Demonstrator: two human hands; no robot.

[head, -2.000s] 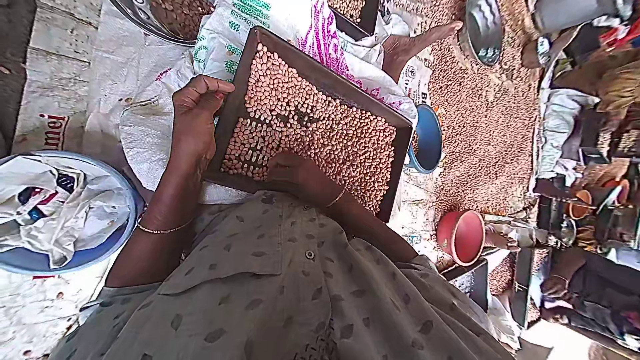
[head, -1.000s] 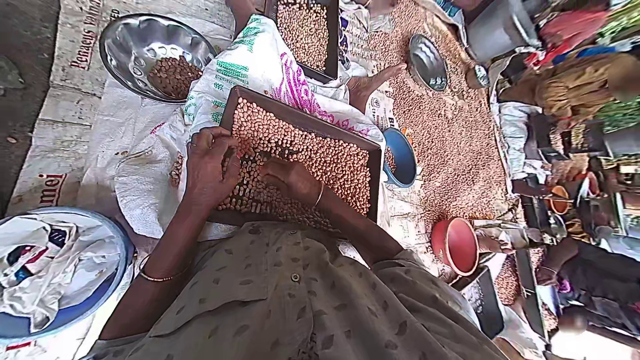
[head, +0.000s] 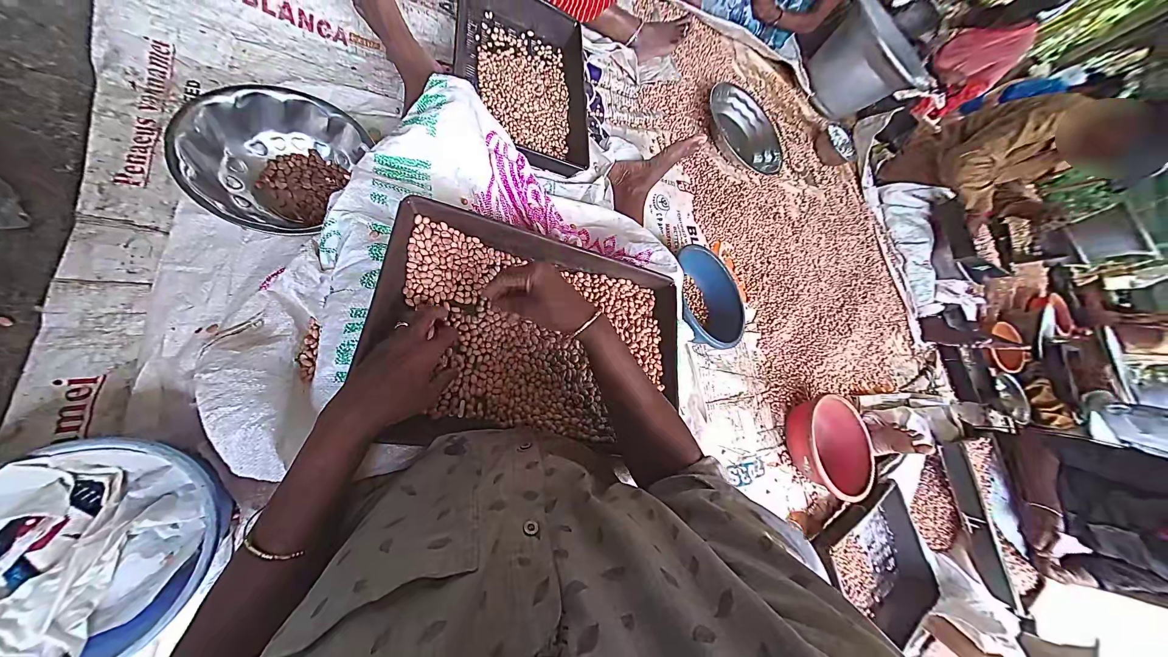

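Observation:
A dark rectangular tray (head: 538,242) filled with pinkish-brown nuts or beans (head: 456,255) lies across my lap, over a printed white woven sack (head: 429,137). My left hand (head: 401,370) rests at the tray's left part, fingers bent down among the nuts. My right hand (head: 538,297) is over the middle of the tray, fingertips curled together near the nuts. Whether either hand pinches a nut cannot be told. A thin bracelet circles each wrist.
A steel basin (head: 214,169) with darker pieces stands at left, a blue tub (head: 214,538) with white sacks below it. Another nut tray (head: 579,109), a blue bowl (head: 721,306), a red bowl (head: 835,447) and spread nuts (head: 794,274) lie around. Other people sit at right.
My left hand has come off the tray's upper left rim and down to the nuts inside. My right hand has moved up the tray. The view has shifted.

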